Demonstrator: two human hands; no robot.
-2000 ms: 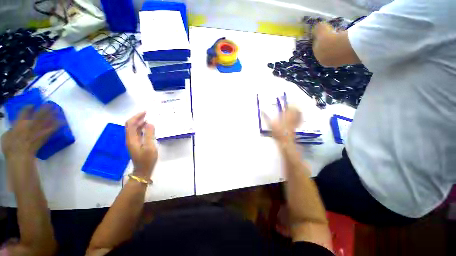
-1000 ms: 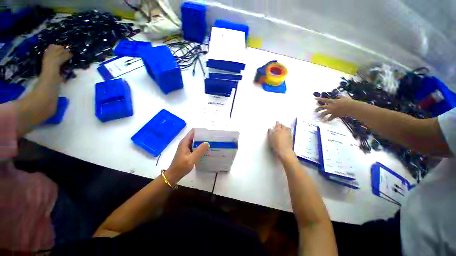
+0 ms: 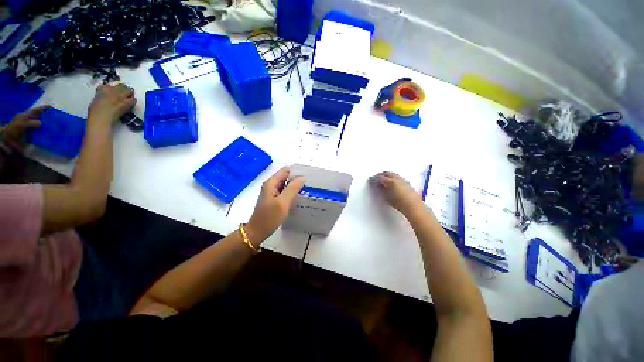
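Observation:
My left hand (image 3: 272, 207), with a yellow bracelet at the wrist, grips a white retail box (image 3: 314, 218) by its left side near the table's front edge. The box's upper end is open, its white flap raised behind a blue strip inside. My right hand (image 3: 395, 191) rests low over the white table to the right of the box, fingers bent; I see nothing clear in it. Two groups of white and blue cartons (image 3: 482, 220) lean at its right.
Stacked cartons (image 3: 342, 53) stand ahead, a tape roll (image 3: 405, 99) to their right. Blue trays (image 3: 233, 170) lie at left. Black cable heaps (image 3: 565, 187) lie at both sides. A neighbour's hands (image 3: 111, 104) work at left; a white sleeve (image 3: 613, 318) shows at lower right.
From two seconds ago, my left hand has taken hold of a box. Since one second ago, its flap end has opened wider to view. The right neighbour's arm has left the heap.

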